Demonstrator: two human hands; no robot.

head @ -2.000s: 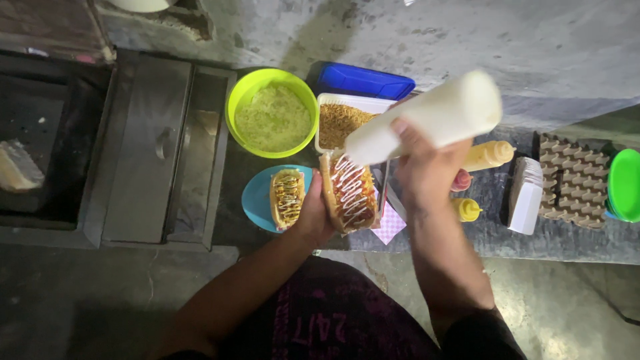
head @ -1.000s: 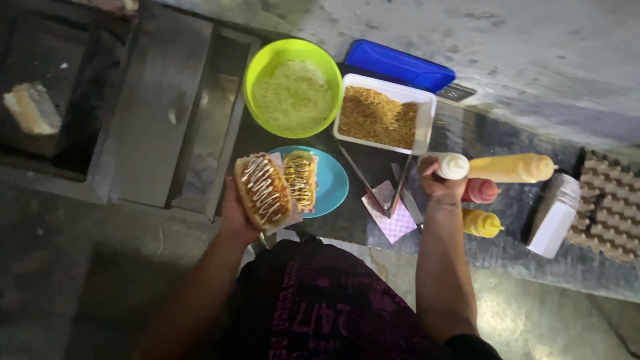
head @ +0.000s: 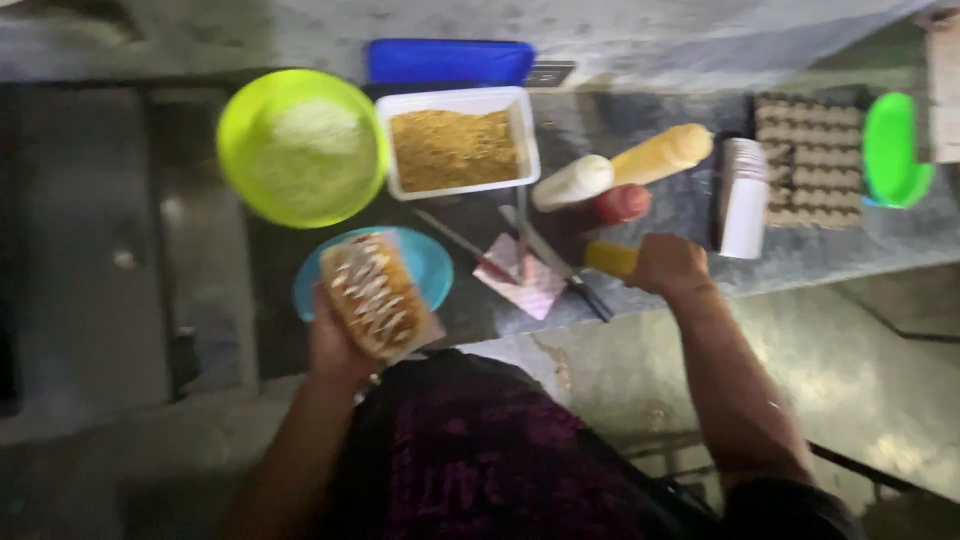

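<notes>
My left hand [head: 337, 341] holds a topped hot dog in a bun [head: 371, 296], striped with white sauce, above the light-blue plate [head: 431, 266]. A piece of paper shows at the bun's edge. The plate's second hot dog cannot be made out behind it. At the right, my right hand [head: 671, 264] is closed around the top end of a yellow squeeze bottle [head: 609, 259]. Near it lie a red squeeze bottle [head: 624, 204], a white squeeze bottle [head: 574, 182] and a larger pale-yellow squeeze bottle [head: 664, 154].
A lime-green bowl [head: 229, 150] of pale shreds stands beside a white tub [head: 531, 142] of golden crumbs. Metal tongs [head: 457, 236] and a black-handled knife [head: 592, 300] lie by checkered paper [head: 544, 289]. White cartons [head: 744, 202], egg trays [head: 814, 165] and a green dish [head: 889, 150] stand farther right.
My right hand has let go of the white bottle, which now lies among the others, and has taken hold of the yellow one. The held hot dog has come over the blue plate.
</notes>
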